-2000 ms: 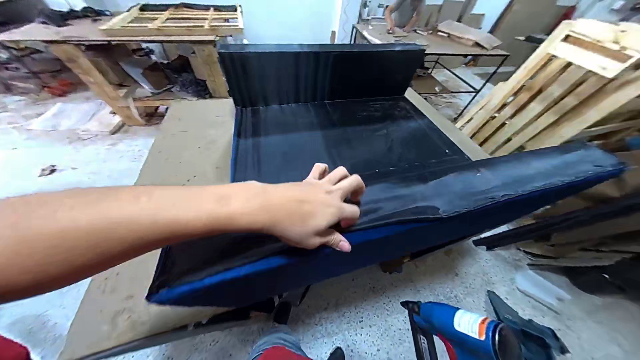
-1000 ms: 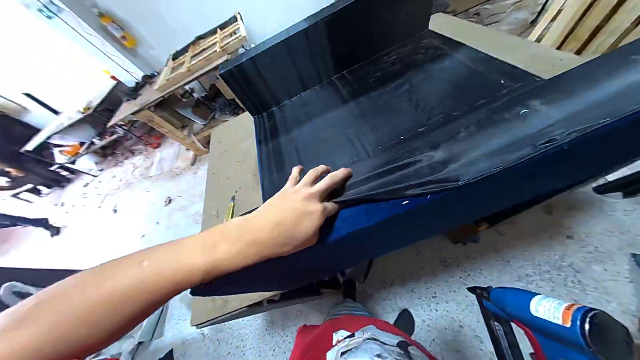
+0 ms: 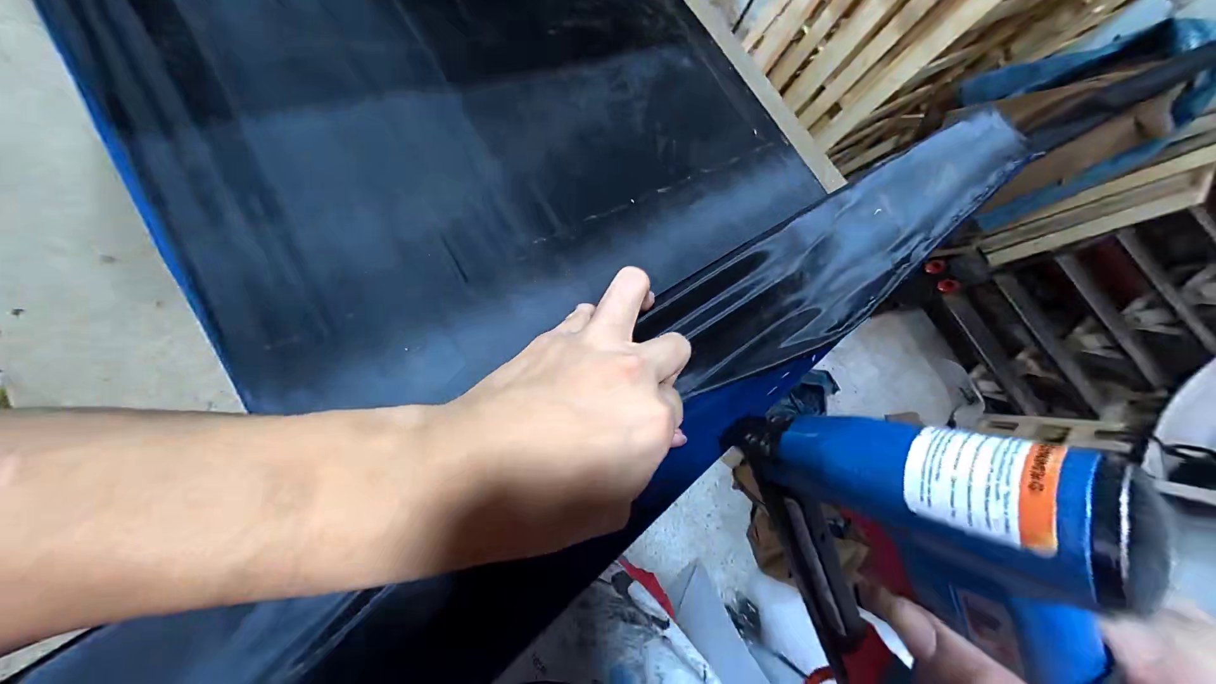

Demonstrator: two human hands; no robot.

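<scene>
My left hand (image 3: 608, 399) grips the edge of the black sheet covering (image 3: 779, 294) on the near side panel of an upholstered furniture frame, its fingers bent over the sheet. Blue fabric (image 3: 708, 418) shows along the panel's outer face below the sheet. At the lower right my right hand (image 3: 950, 636) holds a blue pneumatic staple gun (image 3: 912, 475) by its handle. The gun's nose is at the blue fabric, just right of my left hand; whether it presses on it cannot be told. Part of my right hand is cut off by the frame edge.
Beige board (image 3: 123, 285) lies under the frame at the left. Slatted wooden frames (image 3: 855, 66) lean at the upper right. Below them are a dark metal rack (image 3: 1073, 323) and stacked material. Cloth and scraps (image 3: 646, 636) lie underneath, partly hidden.
The staple gun has come up from below the panel to its blue edge. My left hand still lies on the sheet's edge. The view has turned and moved closer.
</scene>
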